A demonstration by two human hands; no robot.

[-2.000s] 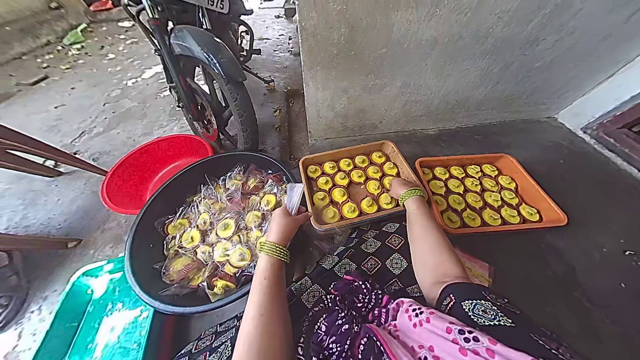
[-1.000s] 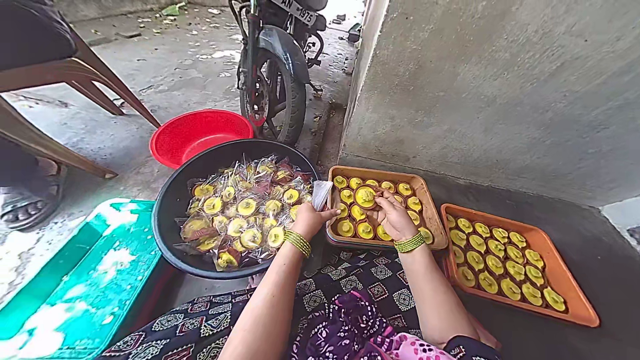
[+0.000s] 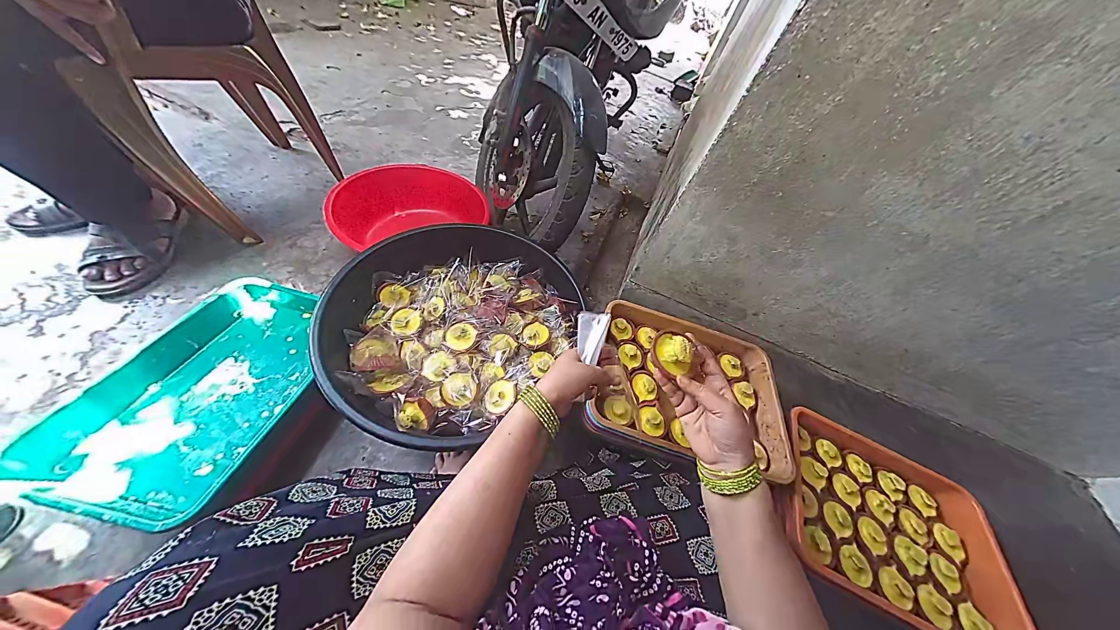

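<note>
Between the fingertips of my right hand (image 3: 713, 416) is a small round brown cup with a yellow filling (image 3: 675, 353), raised over a tan tray (image 3: 774, 429) of similar cups. My left hand (image 3: 573, 378) grips a stack of clear plastic bags (image 3: 592, 337) between the tray and a large black tub (image 3: 337, 372). Many yellow-filled cups wrapped in clear plastic (image 3: 459, 337) lie heaped in that tub. To the right, an orange tray (image 3: 984, 560) holds rows of unwrapped yellow-filled cups (image 3: 910, 553).
A red basin (image 3: 407, 206) stands behind the tub, near a motorcycle's front wheel (image 3: 547, 171). An upturned-looking green tray (image 3: 175, 411) lies at left. Beyond it are a brown plastic chair (image 3: 188, 175) and a person's sandalled feet (image 3: 131, 254). A concrete wall (image 3: 919, 201) rises at right.
My right hand was at the tan tray's right edge two seconds ago and now holds a cup up over the tray. The left hand keeps the bags. The view has swung left.
</note>
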